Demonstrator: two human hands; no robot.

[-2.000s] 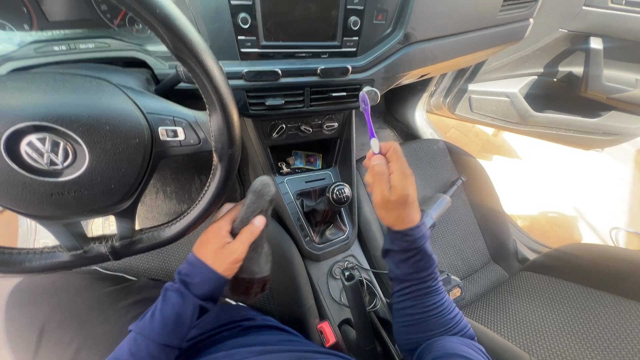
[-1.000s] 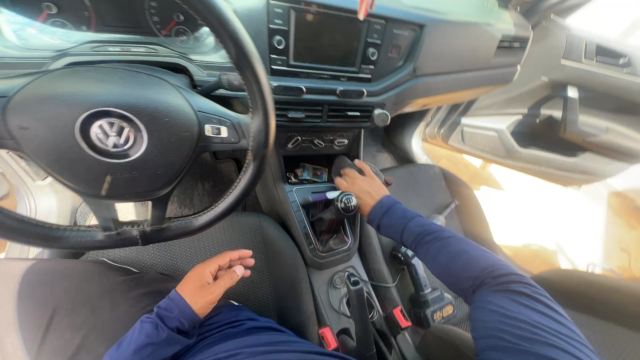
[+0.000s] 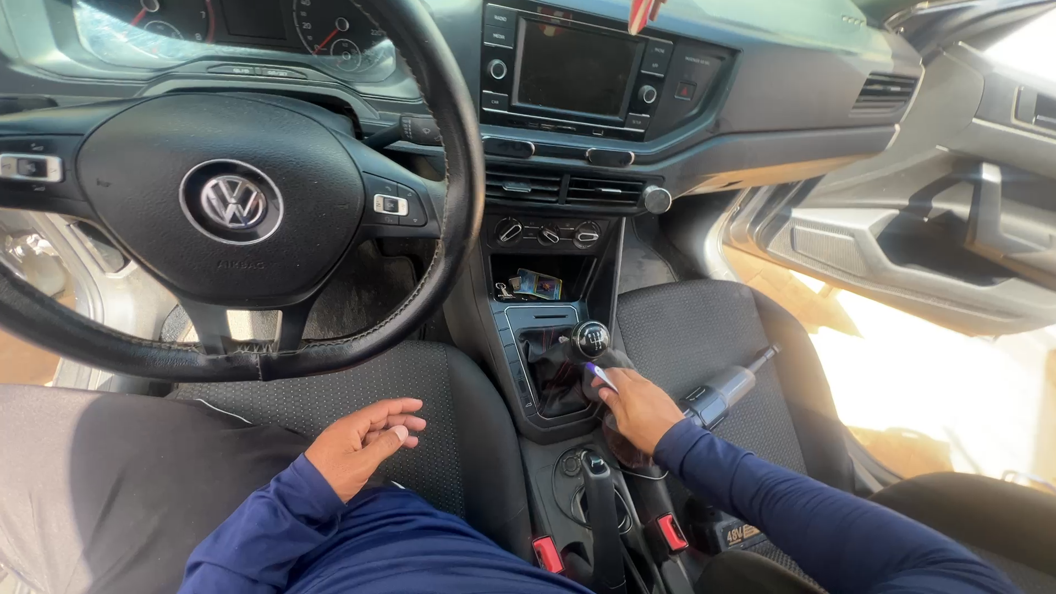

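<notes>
My right hand (image 3: 642,410) grips a purple and white toothbrush (image 3: 601,378) at the right edge of the gear lever boot (image 3: 554,371), just below the round gear knob (image 3: 591,339). A dark, blurred cloth-like item (image 3: 620,445) hangs by the same hand, partly hidden behind it; how it is held is unclear. Over the driver's seat, my left hand (image 3: 363,445) is empty with fingers loosely apart, touching nothing.
The steering wheel (image 3: 466,165) stands at the left. A handbrake lever (image 3: 600,503) rises between the seats. On the passenger seat (image 3: 701,322) lies a cordless power tool (image 3: 719,396). Cards and keys sit in the console cubby (image 3: 540,285). The passenger door (image 3: 899,247) is open.
The dark item, in my left hand two seconds ago, is now by my right. My right hand has come down from the air vents to the gear lever with the toothbrush.
</notes>
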